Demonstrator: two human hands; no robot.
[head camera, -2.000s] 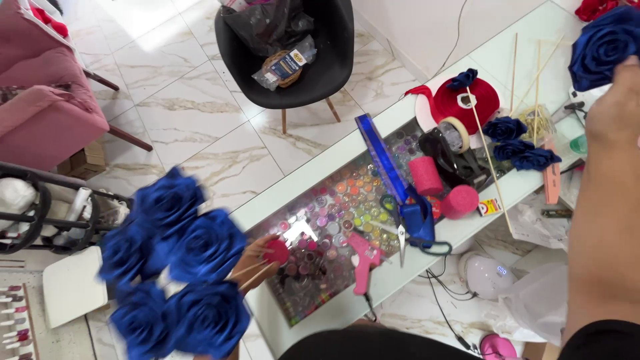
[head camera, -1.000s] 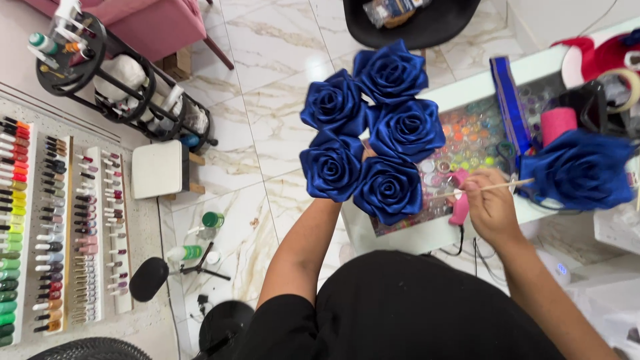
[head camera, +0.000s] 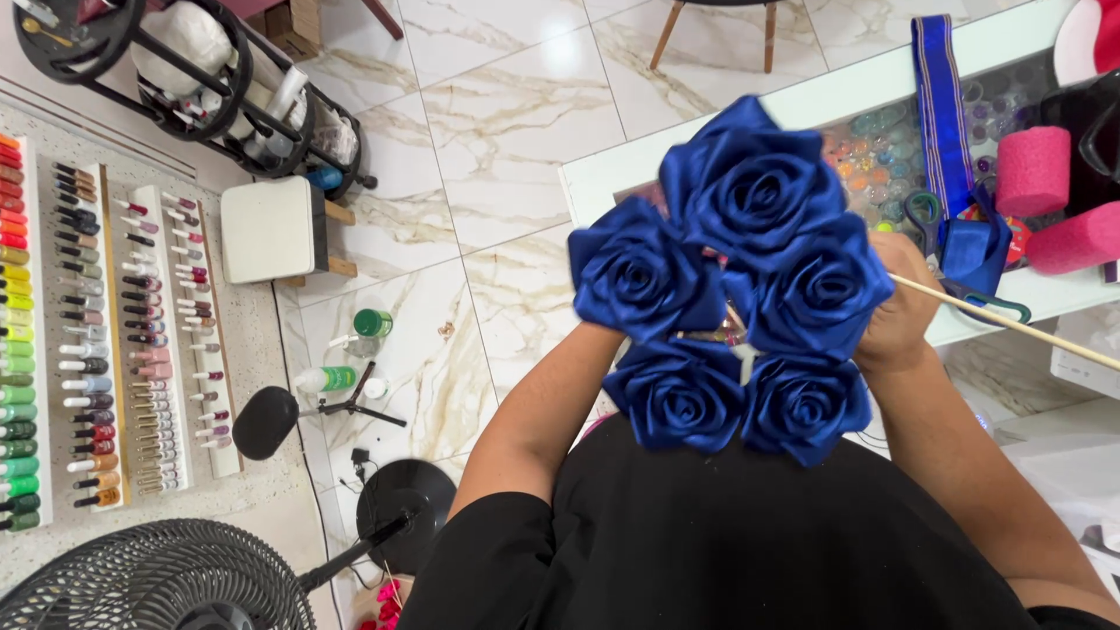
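Observation:
Several blue satin ribbon roses (head camera: 766, 197) form a bunch in front of my torso, facing the camera. My left forearm runs up behind them; the roses hide my left hand, which holds the bunch from below. Pale sticks show faintly between the blooms. Close against the right side of the bunch is my right hand (head camera: 901, 302), its fingers closed round a thin wooden stick (head camera: 1015, 322). That stick slants out to the right edge of the view, and its far end is out of sight.
The glass-topped table (head camera: 604, 179) holds a blue ribbon (head camera: 945, 114), scissors (head camera: 989, 306) and pink foam-like rolls (head camera: 1034, 171). At left are nail polish racks (head camera: 87, 350), a black fan (head camera: 166, 577), a white-topped stool (head camera: 267, 229) and a wheeled cart (head camera: 236, 96). Bottles (head camera: 328, 379) stand on the floor.
My right hand has come in against the bunch; a second ago it held a stick with a blue rose at its right end. That rose is now out of view. The bunch sits lower in view.

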